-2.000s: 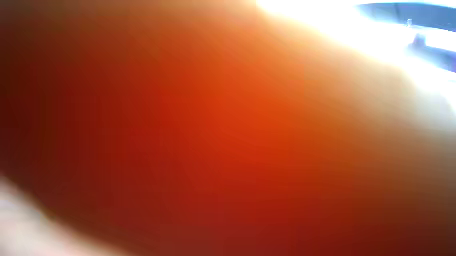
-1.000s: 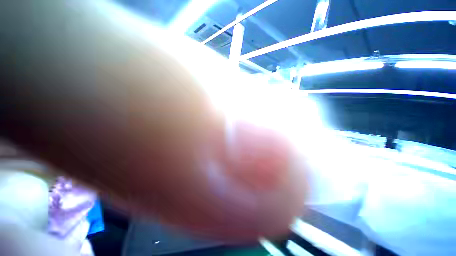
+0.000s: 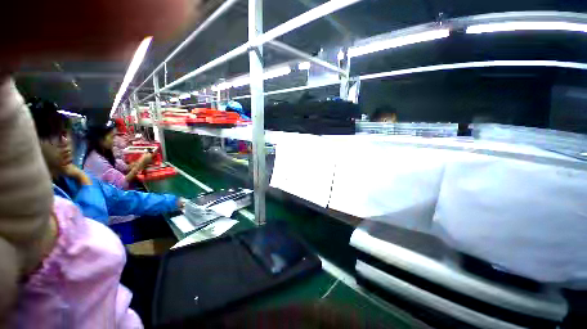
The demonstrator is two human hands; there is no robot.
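My left hand is a large dark red blur at the top left, very close to the camera; its fingers cannot be made out. The raised forearm and a pink sleeve fill the left edge. A black blister tray lies on the green bench below the centre. A dark glossy slab, seemingly a tablet, lies at the tray's far right part. A faint reddish blur crosses the bottom edge; what it is cannot be told. My right hand cannot be made out.
A person in blue reaches to a stack of papers or bagged flat items by the white post. Another in pink sits beyond. White-edged trays stand right, under hanging white sheets. Red-orange trays sit on the shelf.
My left hand has moved from covering most of the view to the upper left corner. The bench, black tray, shelves and neighbours have come into view.
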